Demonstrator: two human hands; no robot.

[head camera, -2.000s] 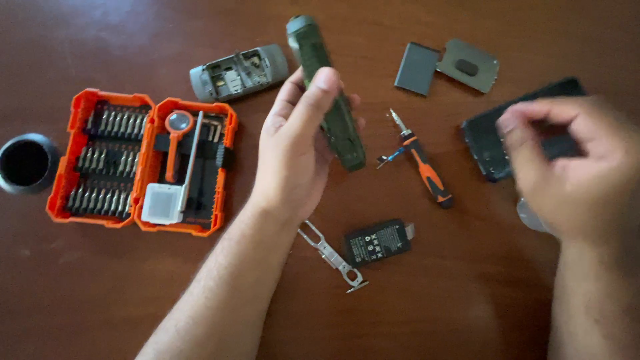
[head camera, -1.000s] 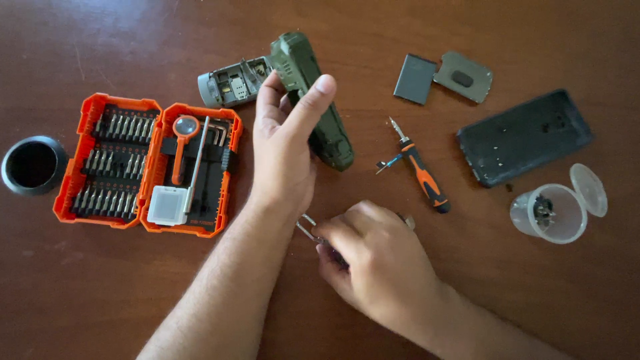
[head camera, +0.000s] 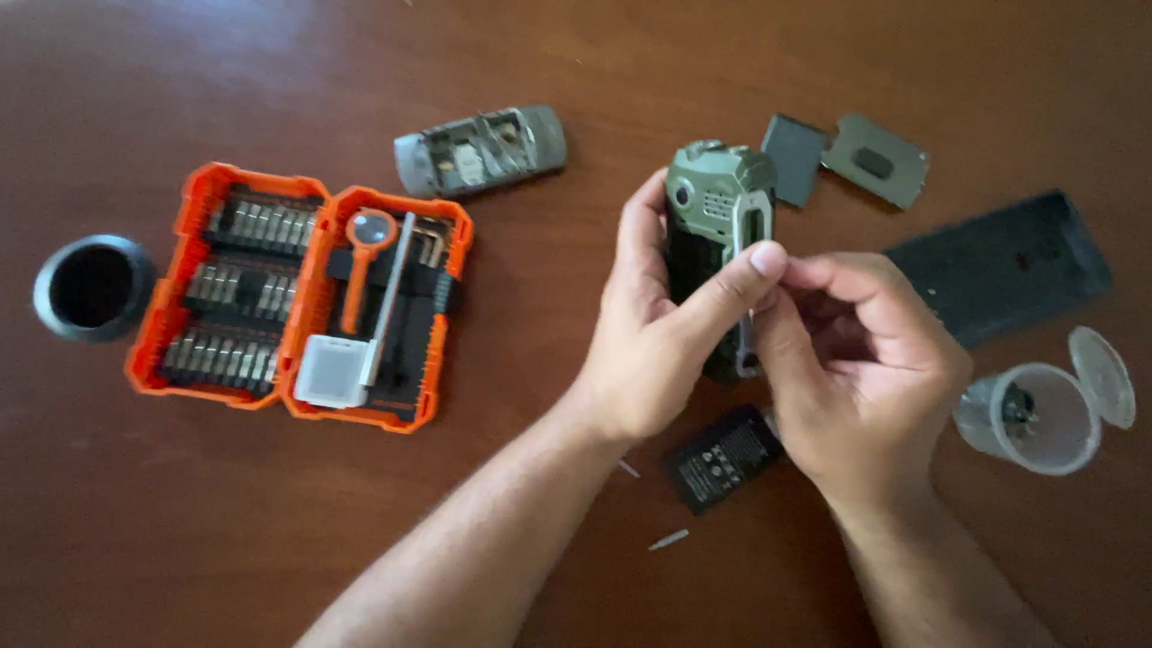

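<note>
My left hand [head camera: 643, 333] holds a green mobile phone [head camera: 702, 202] upright, its back side with a camera lens and speaker slots in view. Against the phone's right side lies a slim silver-grey metal side strip [head camera: 745, 225]. My right hand [head camera: 864, 360] pinches this strip between thumb and fingers, beside my left thumb. Below the hands a black phone battery [head camera: 724, 459] with printed marks lies on the table. Near it are a small pale pin-like piece [head camera: 669, 540] and another [head camera: 628, 468] partly behind my left wrist.
An open orange screwdriver bit case [head camera: 297, 297] lies left, by a dark round cup [head camera: 94, 288]. A disassembled grey phone [head camera: 481, 151] is behind. At right are a dark battery [head camera: 792, 162], a back cover [head camera: 877, 162], a black phone case [head camera: 1017, 270] and a clear tub [head camera: 1048, 418] of small parts.
My right hand has moved from the table near the battery up to the phone and now holds the metal strip there, which lay on the table earlier. The phone's back has turned toward the view.
</note>
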